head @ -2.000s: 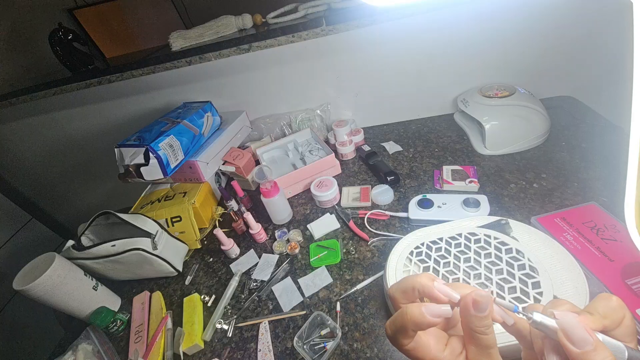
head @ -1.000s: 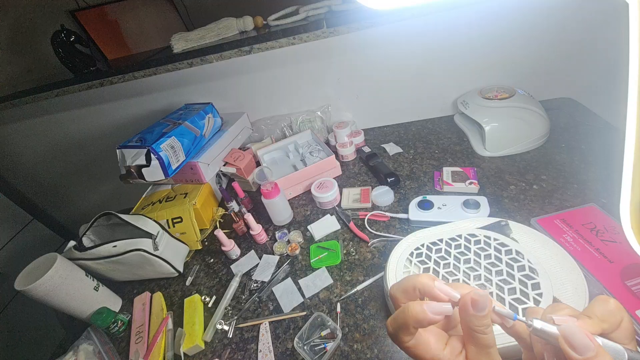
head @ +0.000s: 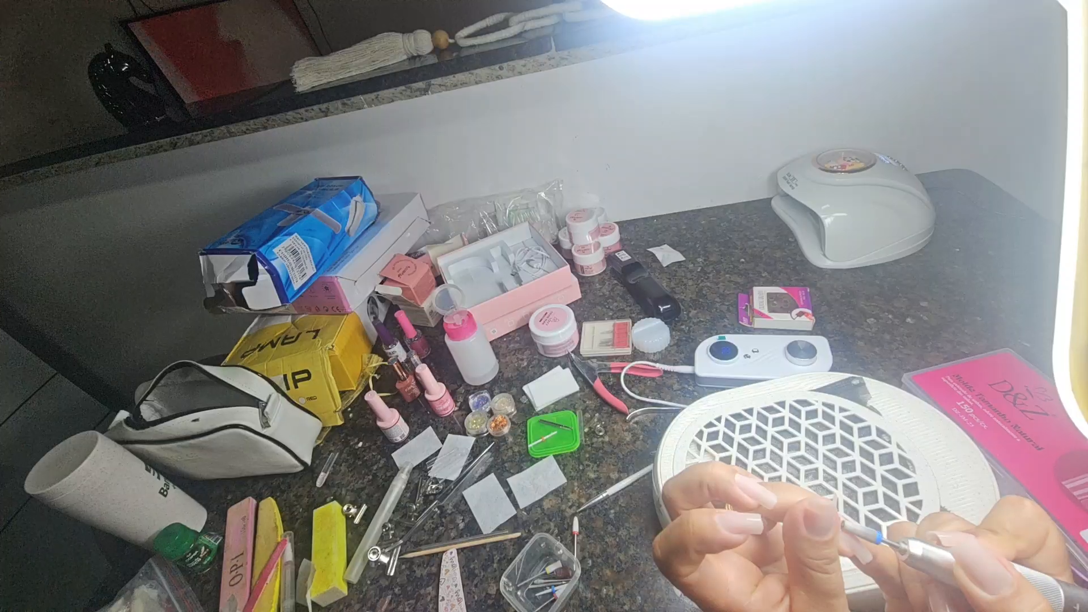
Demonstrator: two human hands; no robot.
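Note:
At the lower right my right hand (head: 977, 548) grips a silver nail drill handpiece (head: 931, 557). A bit with a blue band (head: 875, 535) points left from it, its end at the fingertips of my left hand (head: 765, 531). The left fingers are curled, thumb close to them; whether they pinch the bit or something else is hidden. Both hands are over the front of a white nail dust collector (head: 671, 450) with a patterned grille. Behind it lies a white control box (head: 756, 359) with two knobs and a cable.
A clear tub of drill bits (head: 541, 574), a green case (head: 552, 433), pink-handled nippers (head: 608, 387) and a metal-tipped tool (head: 614, 490) lie left of the collector. A white nail lamp (head: 854, 208) stands behind. A pink nail-tip box (head: 1007, 416) lies right. A bright ring light edges the view.

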